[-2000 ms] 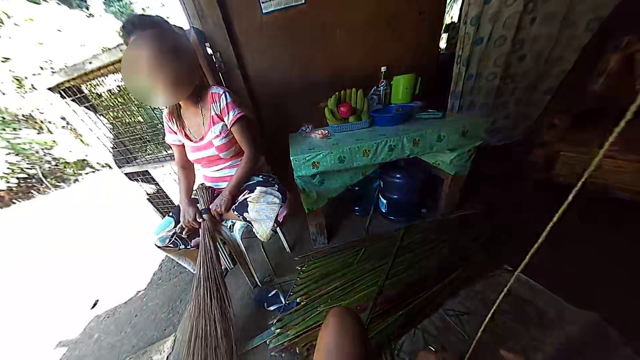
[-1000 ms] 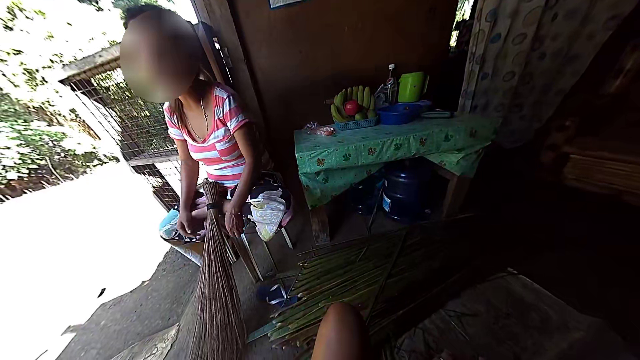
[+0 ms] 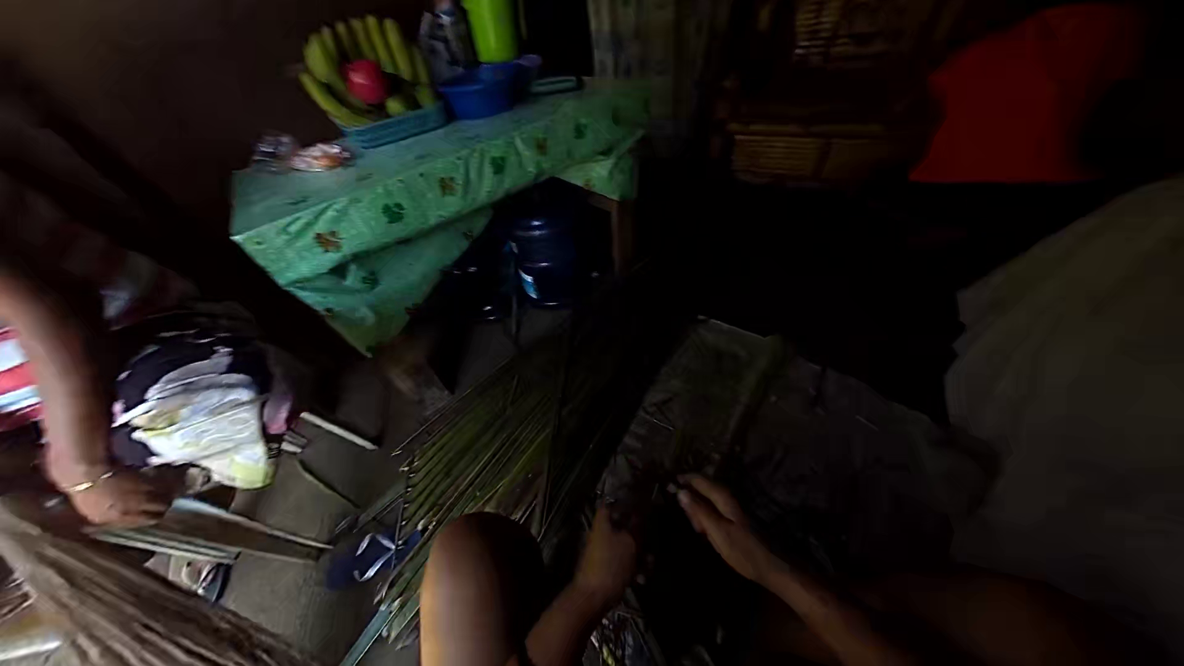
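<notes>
Low in the middle of the head view, my left hand (image 3: pixel 608 555) is curled, right of my raised knee, close to a spread of green palm fronds (image 3: pixel 490 444). My right hand (image 3: pixel 720 518) is just right of it, fingertips bent toward dark, thin strands between the two hands. Shadow and blur hide what these strands are and whether either hand grips them. A bundle of thin brown broom sticks (image 3: pixel 139 592) lies at the lower left, by the hand of another person (image 3: pixel 116 495).
A table with a green cloth (image 3: pixel 388 208) bears bananas (image 3: pixel 361 65) and a blue basin (image 3: pixel 481 91). Large blue water bottles (image 3: pixel 546 254) stand beneath. A blue slipper (image 3: pixel 370 555) is left of my knee. A red thing (image 3: pixel 1027 102) is at the upper right.
The view has swung right and down. Both my hands are now in plain sight; a second ago they did not show clearly. The other person's hand is now lower, beside the broom sticks.
</notes>
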